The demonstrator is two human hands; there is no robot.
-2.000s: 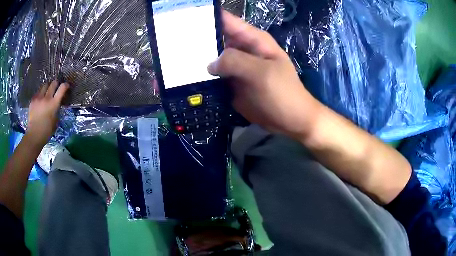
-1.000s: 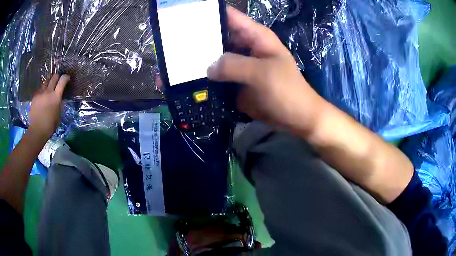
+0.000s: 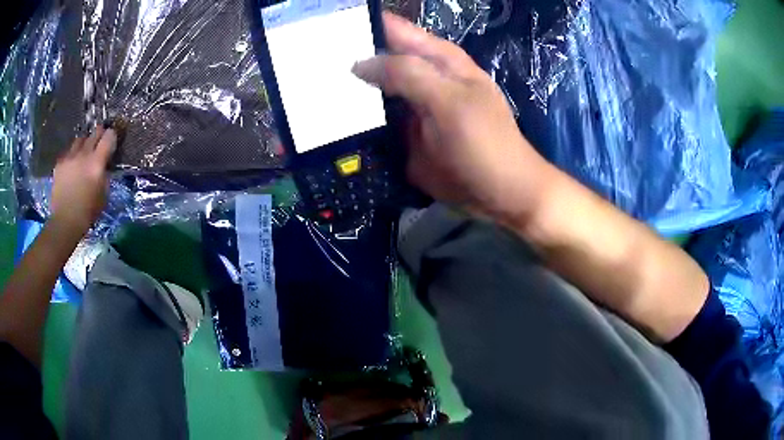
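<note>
My right hand [image 3: 468, 129] holds the black handheld scanner [image 3: 352, 187] upright in front of me, its top cut off by the frame edge. Its screen [image 3: 327, 82] is bright white, and my thumb is over the screen's right side. My left hand [image 3: 79, 180] rests at the lower left edge of the brown garment [image 3: 193, 129] in crinkled clear film; its fingertips are on the film, and whether they grip it is unclear. A small navy garment pack [image 3: 335, 301] with a pale printed strip [image 3: 258, 284] lies on the floor between my feet.
A large blue plastic bag [image 3: 640, 112] with dark packs lies at the right, and more blue film [image 3: 748, 284] is below it. A dark reddish-brown item [image 3: 370, 408] in clear film is at the bottom edge. My legs flank the navy pack on the green floor [image 3: 206, 387].
My right thumb has moved up the scanner's screen, and the scanner has shifted and tilted slightly. My left hand stays at the brown garment's edge.
</note>
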